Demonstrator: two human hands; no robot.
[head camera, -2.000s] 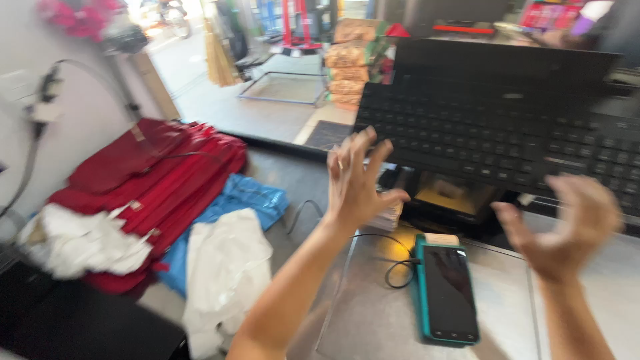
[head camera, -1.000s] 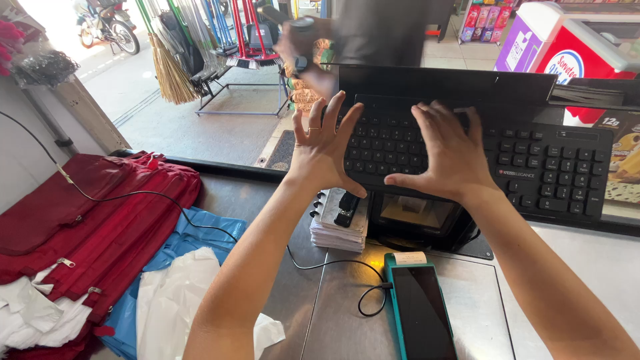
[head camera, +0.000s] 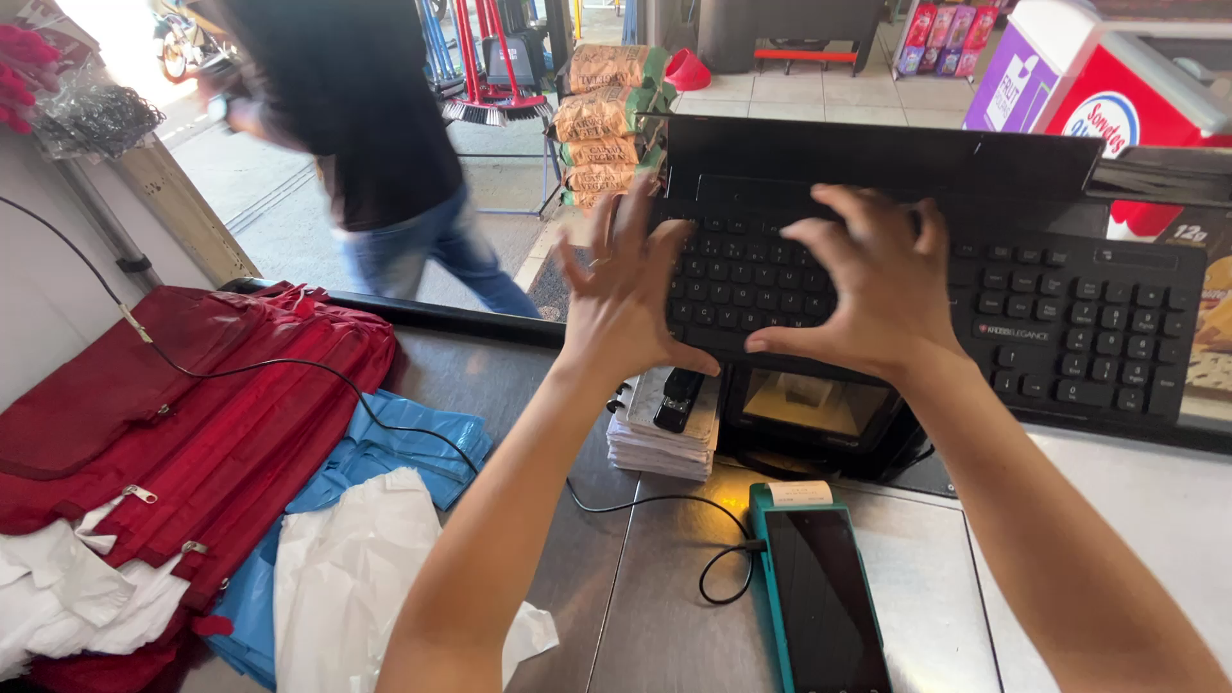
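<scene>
A black computer keyboard (head camera: 1020, 332) stands tilted above the counter. My left hand (head camera: 626, 289), fingers spread, is at the keyboard's left end with nothing in it. My right hand (head camera: 871, 284) is raised over the keyboard's middle, fingers apart and holding nothing; whether either hand touches the keys I cannot tell. Below lies a teal payment terminal (head camera: 823, 587) with a dark screen and a paper slip at its top. A stack of papers (head camera: 659, 448) with a small black device (head camera: 679, 399) on it sits under my left hand, beside a black scanner-like unit (head camera: 818, 409).
Red zippered bags (head camera: 212, 385), blue plastic bags (head camera: 404, 438) and white plastic bags (head camera: 356, 568) cover the counter's left. A black cable (head camera: 318, 364) crosses toward the terminal. Past the counter edge a person (head camera: 375, 125) walks by stacked charcoal sacks (head camera: 606, 120) and brooms (head camera: 496, 72).
The person beyond the counter has moved left from behind the keyboard. Both my hands stay raised with fingers spread. The view has shifted since the earliest frame.
</scene>
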